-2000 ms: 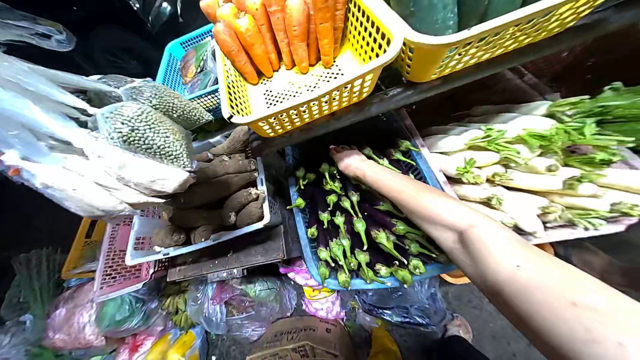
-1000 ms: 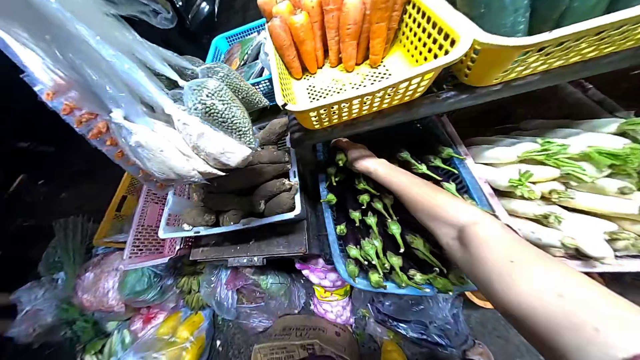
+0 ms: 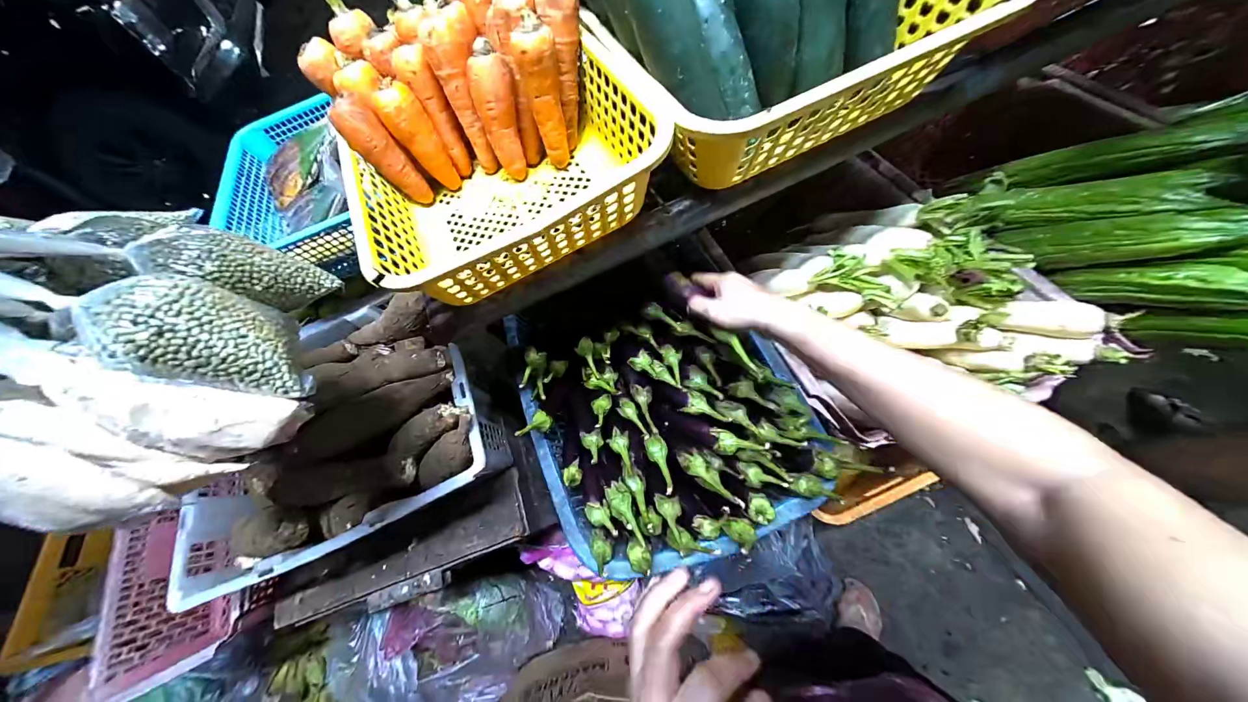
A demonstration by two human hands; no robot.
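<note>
Purple eggplants with green caps (image 3: 673, 419) lie packed in a blue plastic basket (image 3: 558, 507), caps mostly toward me. My right hand (image 3: 729, 300) reaches over the basket's back right part, its fingers closed around the dark purple end of an eggplant (image 3: 682, 286); the rest of that eggplant is hard to make out in the shadow. Low in the view, just in front of the basket's near rim, my left hand (image 3: 682, 648) has come up with its fingers apart and nothing seen in them.
Above the eggplants, a dark shelf edge (image 3: 585, 278) carries yellow baskets of carrots (image 3: 487, 88) and dark green vegetables (image 3: 760, 49). Brown root vegetables (image 3: 361, 409) and bagged green peas or beans (image 3: 190, 331) stand left. White radishes (image 3: 936, 312) lie right. Filled plastic bags (image 3: 468, 624) lie below.
My right hand has moved rightward from the basket's back left part to its back right. My left hand has come into view at the bottom.
</note>
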